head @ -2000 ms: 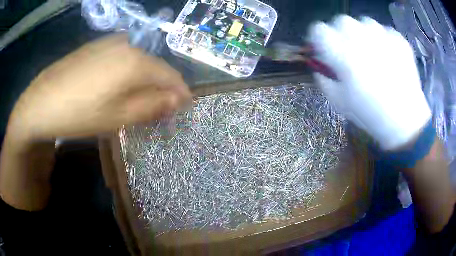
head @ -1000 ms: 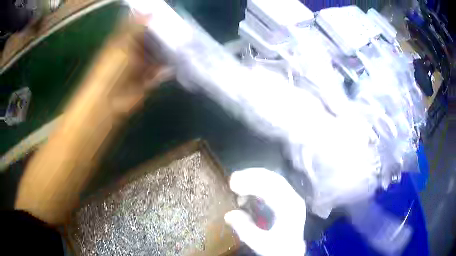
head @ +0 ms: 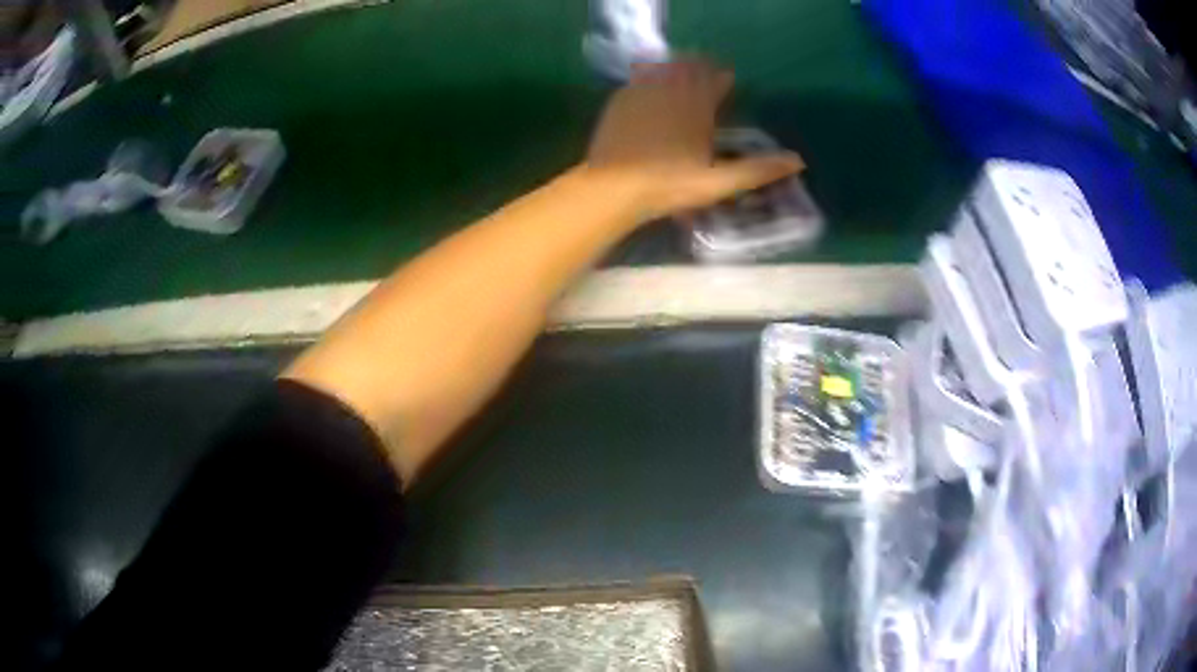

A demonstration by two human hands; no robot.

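Observation:
My bare left hand (head: 670, 138) reaches over the green conveyor belt, its fingers spread at an open socket unit (head: 759, 221). The hand covers part of that unit, and blur hides whether it grips it. A bagged cord (head: 628, 33) shows beyond the hand. Another open socket unit (head: 836, 410), with a green board and a yellow block, lies on the dark bench mat, its bagged cord trailing toward me. My gloved right hand and the red-handled cutters are not in view.
Stacked white socket units (head: 1050, 250) with bagged cords stand at the right. A third open unit (head: 223, 179) lies on the belt (head: 433, 118) at the left. The pale rail (head: 735, 294) crosses the view. A box of silver slivers (head: 525, 630) is at the bottom. A blue sheet (head: 1011, 118) lies upper right.
The view has swung toward the belt. My left hand has moved out over the belt to a socket unit. My gloved right hand with the cutters has left the picture.

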